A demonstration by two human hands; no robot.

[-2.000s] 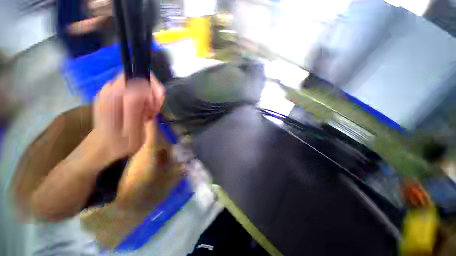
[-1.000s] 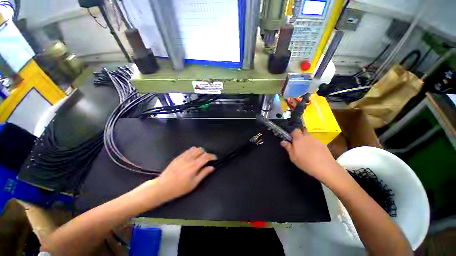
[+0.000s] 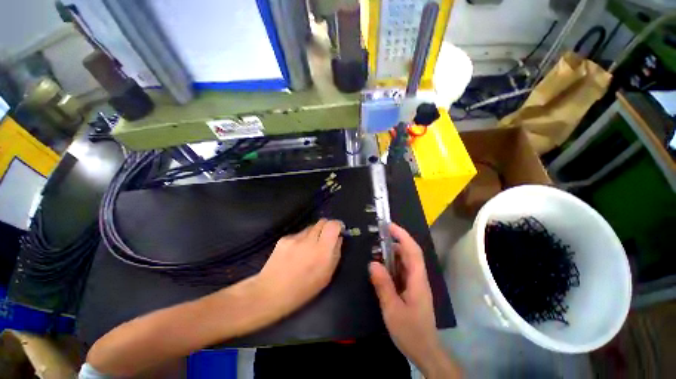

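Note:
The loading bar (image 3: pixel 381 200) stands lengthwise on the right of the black mat, with small pegs along its left side. My right hand (image 3: pixel 404 285) holds its near end between thumb and fingers. My left hand (image 3: pixel 305 259) pinches a cable end whose small metal tip (image 3: pixel 354 232) points right at the bar, with a short gap between them. Black cables (image 3: pixel 200 264) run in a loop from the left to my left hand. More terminals (image 3: pixel 331 181) lie loose on the mat behind it.
The press platen (image 3: pixel 296 118) spans the back, with cables and a green-handled tool (image 3: pixel 250 156) beneath. A yellow box (image 3: pixel 445 166) with orange-handled cutters stands back right. A white scrap bucket (image 3: pixel 478 277) with black scrap is at right. Another cable bundle (image 3: pixel 52 244) lies on the left side table.
The view has shifted right. The bar has turned from slanted to nearly straight front to back and come nearer. My left hand has gone from resting on the cables to pinching one end.

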